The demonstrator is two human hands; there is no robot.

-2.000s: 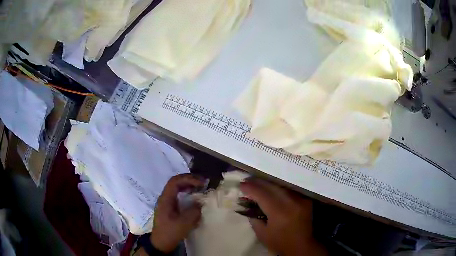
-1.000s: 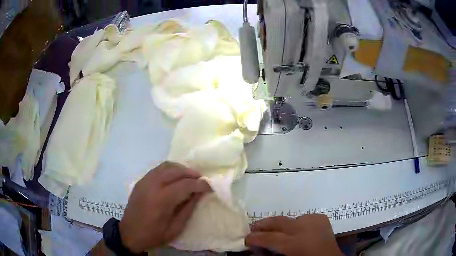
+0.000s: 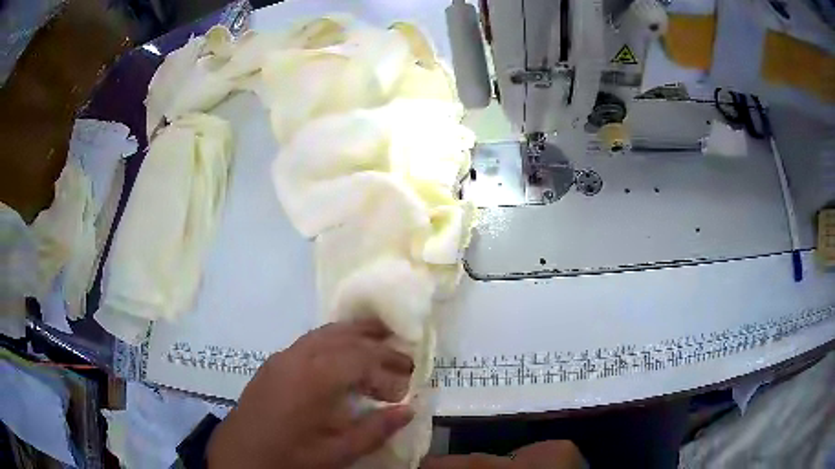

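A chain of cream cloth pieces [image 3: 352, 197] lies in folds on the white table, left of the needle, and runs down over the front edge. My left hand [image 3: 320, 394] pinches the cloth near the table edge, with a watch band at the wrist. My right hand [image 3: 513, 456] is low at the bottom edge of the picture, cut off, beside the lower end of the cloth. Its fingertips are hidden, so its hold cannot be told. The white sewing machine [image 3: 586, 55] stands behind, its presser foot and needle plate [image 3: 536, 169] right of the cloth.
A folded cream stack [image 3: 169, 229] lies at left. A printed ruler [image 3: 549, 366] runs along the front edge. Black-handled scissors [image 3: 742, 112], a white pen with blue end [image 3: 787, 215] and yellowish tickets [image 3: 826, 236] are at right. Pale fabric [image 3: 778, 421] hangs at lower right.
The view has swung right from the table's left part to the machine. The cloth chain is now drawn farther over the front edge, and my right hand has moved lower, nearly out of the picture.
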